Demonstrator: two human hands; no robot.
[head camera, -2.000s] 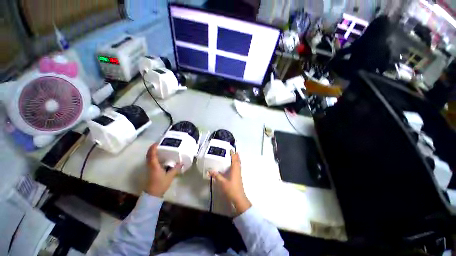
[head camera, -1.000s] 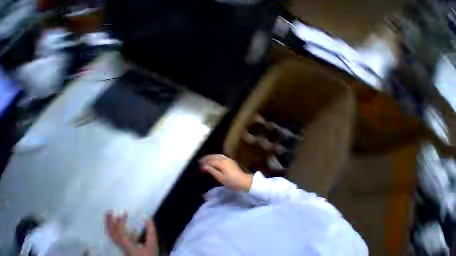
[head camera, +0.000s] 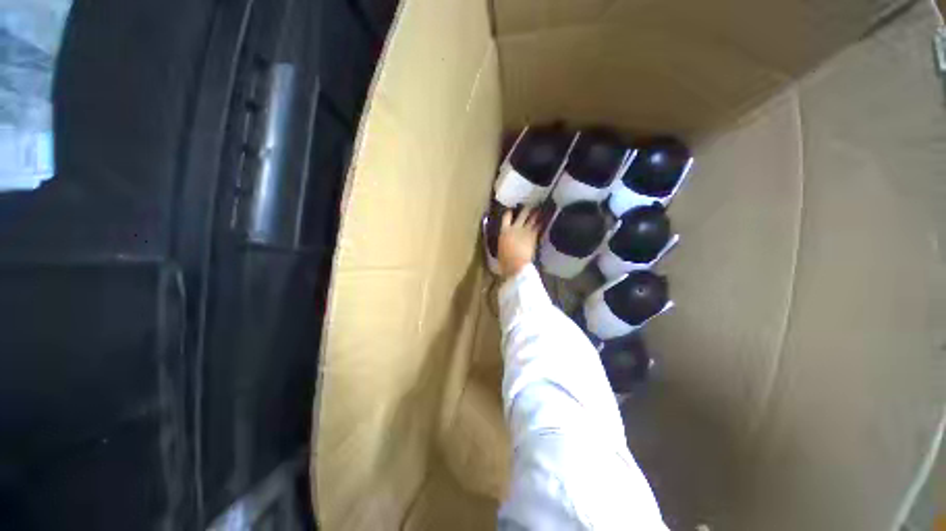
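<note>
Several dome cameras stand upright in a deep open carton, white bodies below and black round heads up. They are grouped at the carton's far end and along its right side. My right hand reaches down into the carton. Its fingers lie over the leftmost camera of the nearer row, beside the left wall. The hand hides part of this camera, so I cannot tell whether the grip is closed. My left hand is not in view.
A large black ribbed crate stands directly left of the carton, with its side close to the carton wall. The carton's high brown walls rise around the cameras and my arm. Something pale and blurred shows at the top left.
The view has swung right from the bench to the carton. Both hands have left the two cameras on the bench. My right hand is now down inside the carton; my left has gone out of view.
</note>
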